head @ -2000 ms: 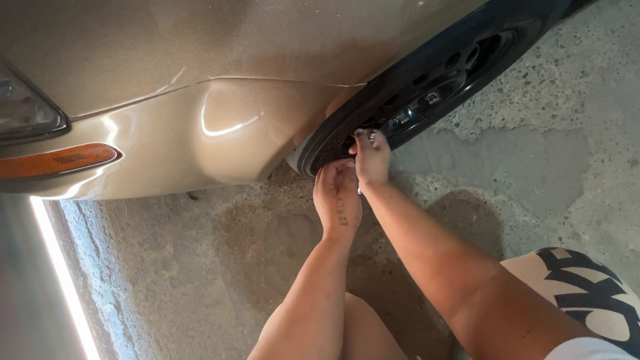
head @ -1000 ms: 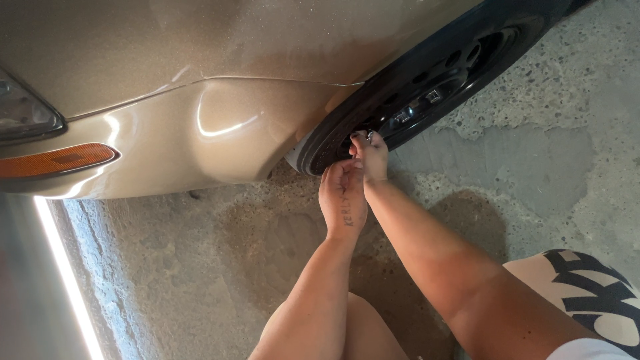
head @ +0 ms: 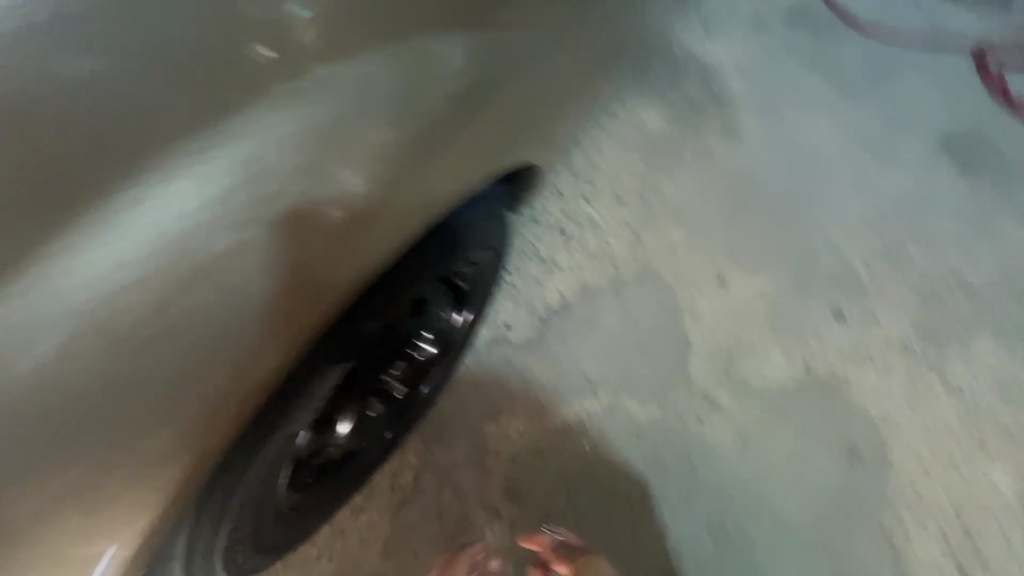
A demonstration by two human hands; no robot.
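Observation:
The view is blurred. At the bottom edge, fingers of my left hand and my right hand show close together; most of both hands is cut off. A small shiny glint lies at the right hand's fingers, too blurred to name. Whether either hand holds anything cannot be told. Up and to the left of them is a car wheel with a black rim and a dark tire. Several bright metallic spots show near the wheel's middle. The hands appear apart from the wheel.
The tan car body panel fills the left side and borders the wheel. Rough concrete floor stretches across the right, with a dark shadow below the wheel. A red curved object lies at the upper right edge.
The view has swung strongly toward the wheel and the floor. My hands were at the wheel's lower edge and are now at the bottom of the view, away from the wheel.

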